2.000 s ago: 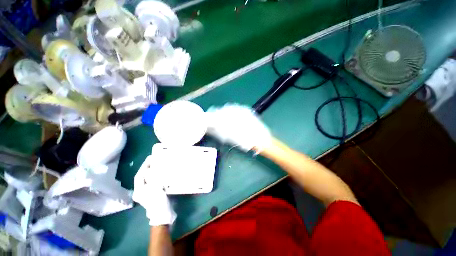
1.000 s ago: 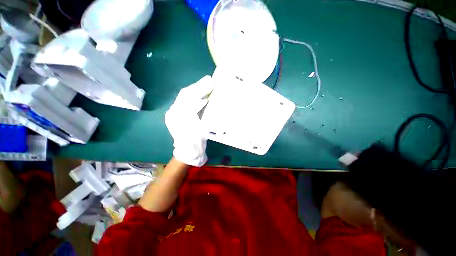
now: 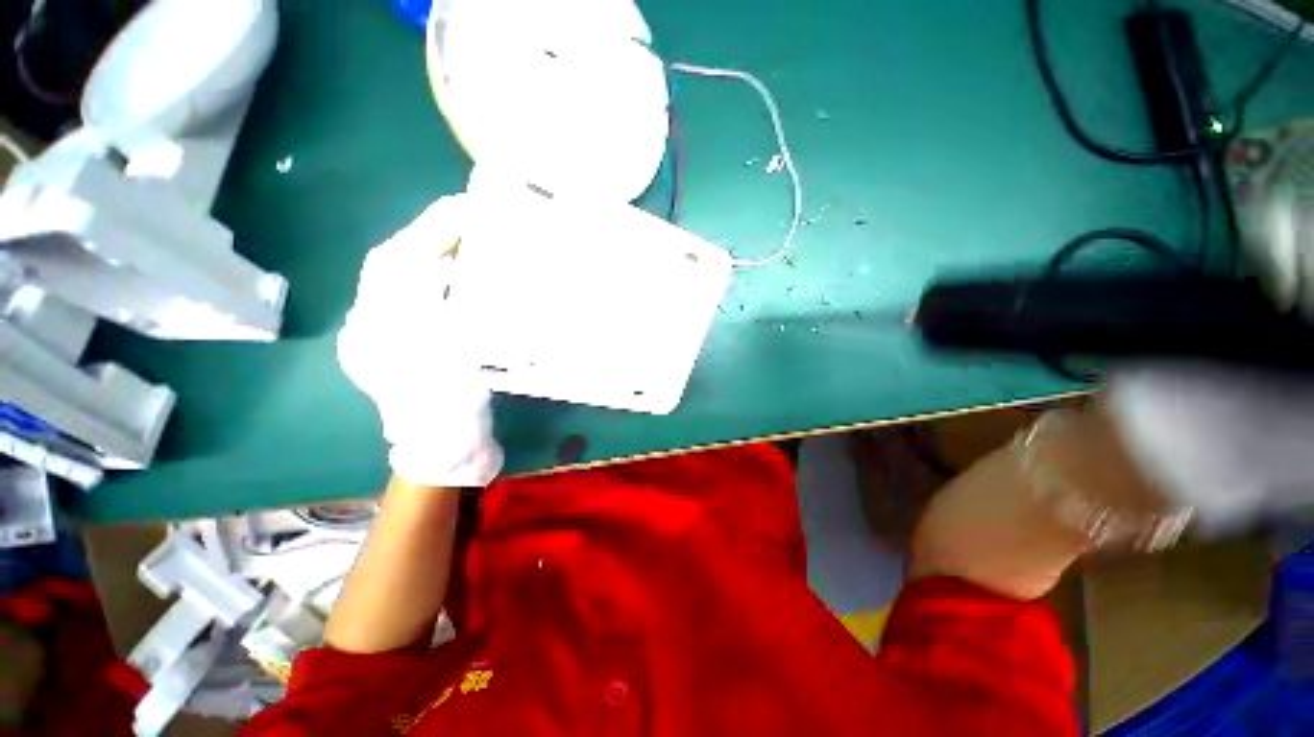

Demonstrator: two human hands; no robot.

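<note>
A white lamp housing (image 3: pixel 605 310) lies on the green bench (image 3: pixel 894 173) with its flat plate up. A round white lamp head (image 3: pixel 555 94) adjoins its far side. My left hand (image 3: pixel 418 324), in a white glove, grips the housing's left edge. My right hand (image 3: pixel 1210 439), gloved and blurred, is at the right beside the thick black electric screwdriver (image 3: pixel 1095 317). The screwdriver lies level, its blurred bit pointing left toward the housing, apart from it. The right fingers are hidden or blurred.
White lamp parts (image 3: pixel 159 252) stand on the left. A thin white cable (image 3: pixel 790 173) and scattered screws lie right of the housing. A black adapter (image 3: pixel 1170 72) and cord are at the far right. Scrap white shells (image 3: pixel 202 590) lie below the bench edge at left.
The view has shifted, and the housing sits further left in it. My right hand has gone from beside the lamp head to the right with the screwdriver. My left hand stays on the housing.
</note>
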